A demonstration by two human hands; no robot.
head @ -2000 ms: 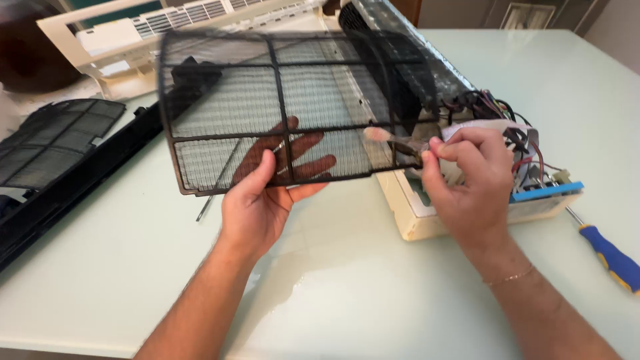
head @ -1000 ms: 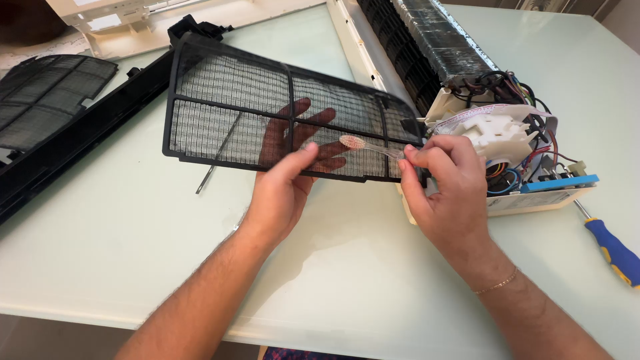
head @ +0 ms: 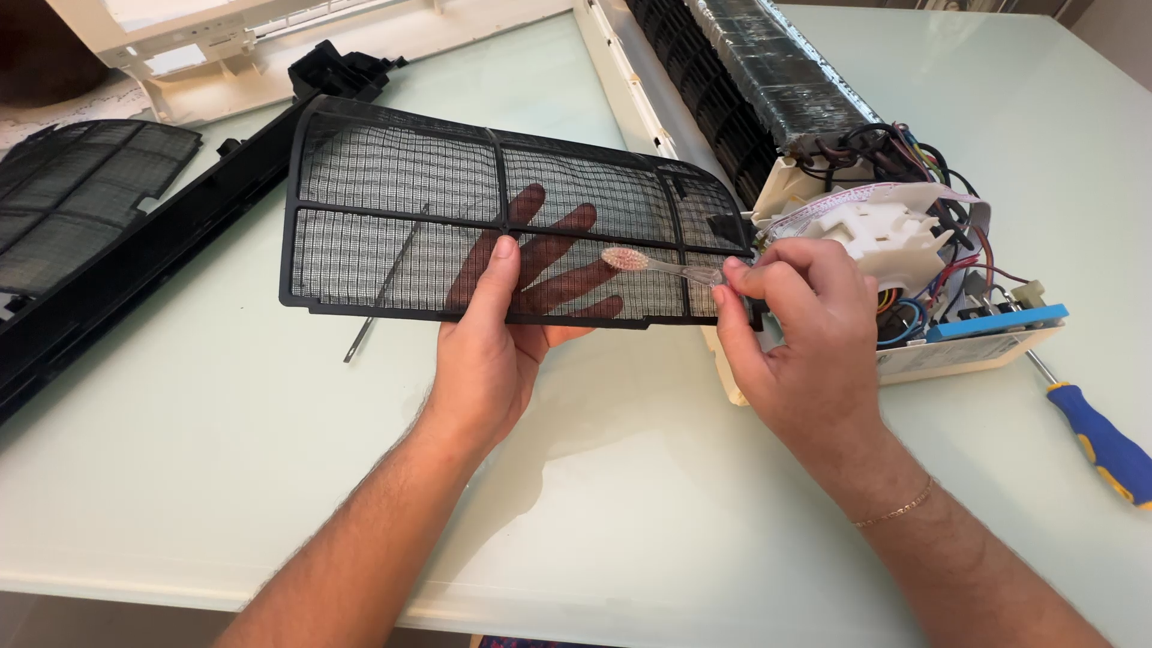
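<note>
My left hand (head: 490,333) holds a black-framed mesh air filter (head: 396,184) from below, its thumb on the front of the frame and its fingers spread behind the mesh. In my right hand (head: 801,333) is a clear toothbrush (head: 661,266), pinched between thumb and fingers near the filter's right end. The brush head lies in front of the mesh with its bristles showing; whether it touches the mesh I cannot tell. Behind the right hand stands the opened indoor unit of an air conditioner, with its finned coil (head: 778,76), wires and white plastic housing (head: 877,238).
A long black plastic part (head: 135,252) crosses the left side, beside a second mesh filter (head: 81,198). A white plastic cover (head: 360,54) lies at the back. A thin metal rod (head: 360,337) is partly under the filter. A blue and yellow screwdriver (head: 1102,441) lies at the right on the glass table (head: 270,504).
Two seconds ago the filter was held more upright and blurred; it is now steadier, with its right end lower. The toothbrush shows more clearly in front of the mesh.
</note>
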